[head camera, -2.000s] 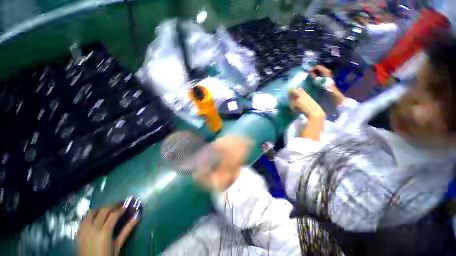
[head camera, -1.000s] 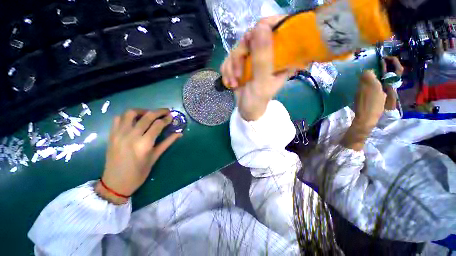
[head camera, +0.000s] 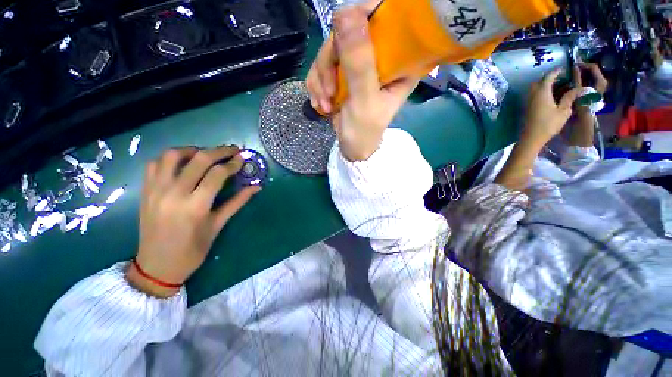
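Observation:
My left hand (head camera: 184, 210) holds a small round black unit (head camera: 252, 168) with a pale centre on the green mat, its fingers around the unit's left side. My right hand (head camera: 361, 85) grips an orange electric screwdriver (head camera: 420, 37) with a pale handwritten label. Its black nose (head camera: 313, 110) points down-left over the grey speckled screw dish (head camera: 295, 132). I cannot tell whether the tip touches the dish. Slim clear and white slivers (head camera: 85, 177) lie loose on the mat left of my left hand.
A black blister tray (head camera: 221, 77) lies behind the mat. A black binder clip (head camera: 447, 181) is at the bench's front edge. A black cable (head camera: 479, 110) and a clear bag (head camera: 488, 87) lie to the right. Another person's hands (head camera: 549, 110) work at the far right.
Compared with one second ago, the view has shifted slightly; both hands keep their holds, and the screwdriver's nose remains over the dish. Two seconds ago the screwdriver was out of my hand.

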